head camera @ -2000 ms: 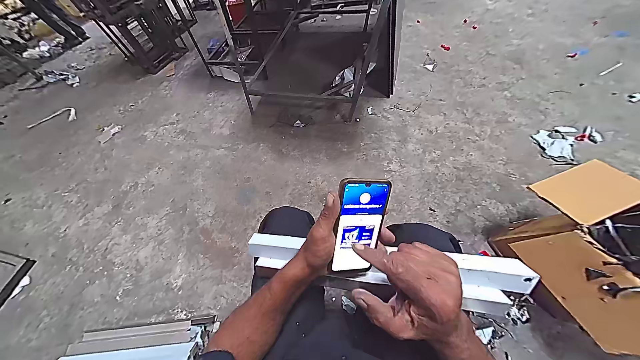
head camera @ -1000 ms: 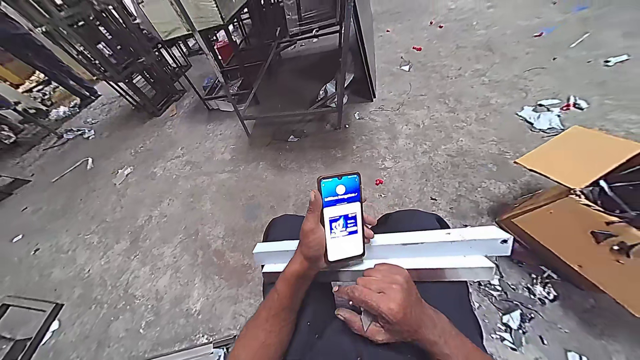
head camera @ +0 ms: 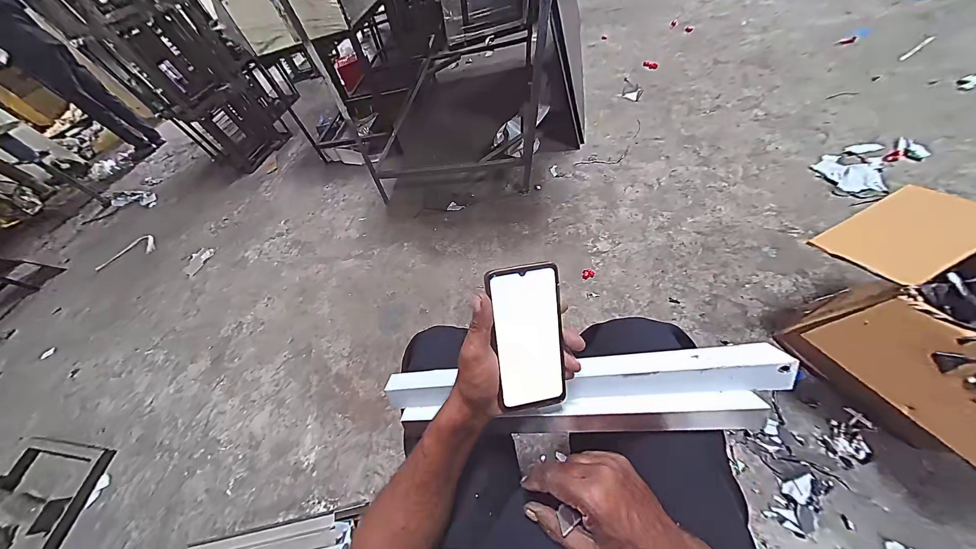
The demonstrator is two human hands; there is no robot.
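A smartphone point(head camera: 528, 335) with a blank white screen stands tilted up in my left hand point(head camera: 479, 366), its thumb along the left edge and fingertips showing at the right edge. My right hand point(head camera: 591, 492) is lower, above my lap, fingers curled and off the phone. A small pale piece shows by its fingers; whether it is held cannot be told. Two white metal profiles lie across my thighs, behind and under the phone: a longer one point(head camera: 679, 370) and a shorter one point(head camera: 671, 412) nearer to me.
An open cardboard box point(head camera: 892, 358) is at the right, with scraps beside it. Metal frames point(head camera: 457, 164) stand ahead on the concrete floor point(head camera: 305, 305). More profiles point(head camera: 274, 534) lie at the lower left near a dark frame point(head camera: 84, 488). A person's legs point(head camera: 84, 84) show at the upper left.
My right hand, touching the phone screen two seconds ago, has moved down off it. The screen has turned from a blue and white page to plain white.
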